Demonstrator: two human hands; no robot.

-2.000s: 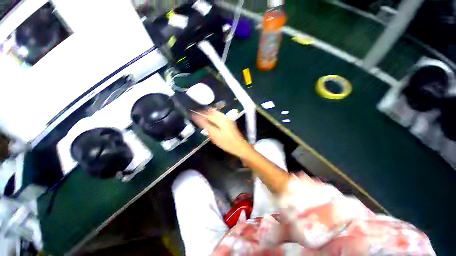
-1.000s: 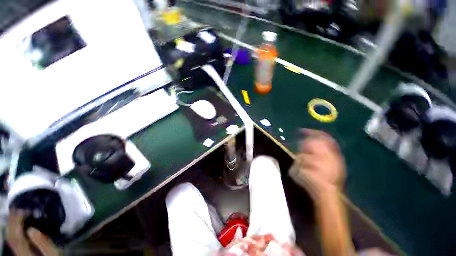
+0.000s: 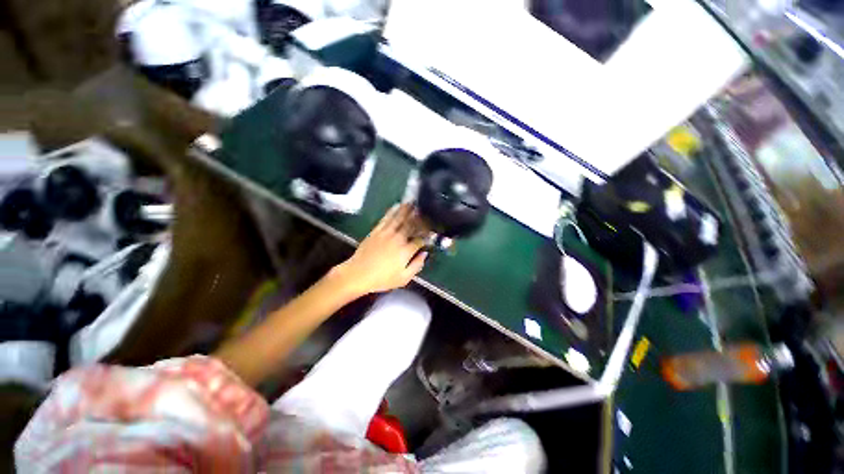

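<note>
My left hand (image 3: 387, 255) reaches in from the lower left. Its fingers are bent around the near edge of a dome camera (image 3: 454, 193) with a black ball head, which stands on the green bench. The fingers cover most of this camera's white bracket. A second dome camera (image 3: 329, 142) stands to its left, its white bracket (image 3: 347, 193) flat on the bench. My right hand is not in view.
A bright monitor (image 3: 518, 69) stands behind the cameras. A white mouse (image 3: 579, 283), a pale strap (image 3: 632, 324), small white labels (image 3: 533, 329) and an orange bottle (image 3: 717, 367) are to the right. More white cameras (image 3: 167, 42) are at the upper left.
The view has turned left. My left hand, earlier on a camera at the lower-left edge, is now at the right one of two cameras before the monitor. My right hand has left the view.
</note>
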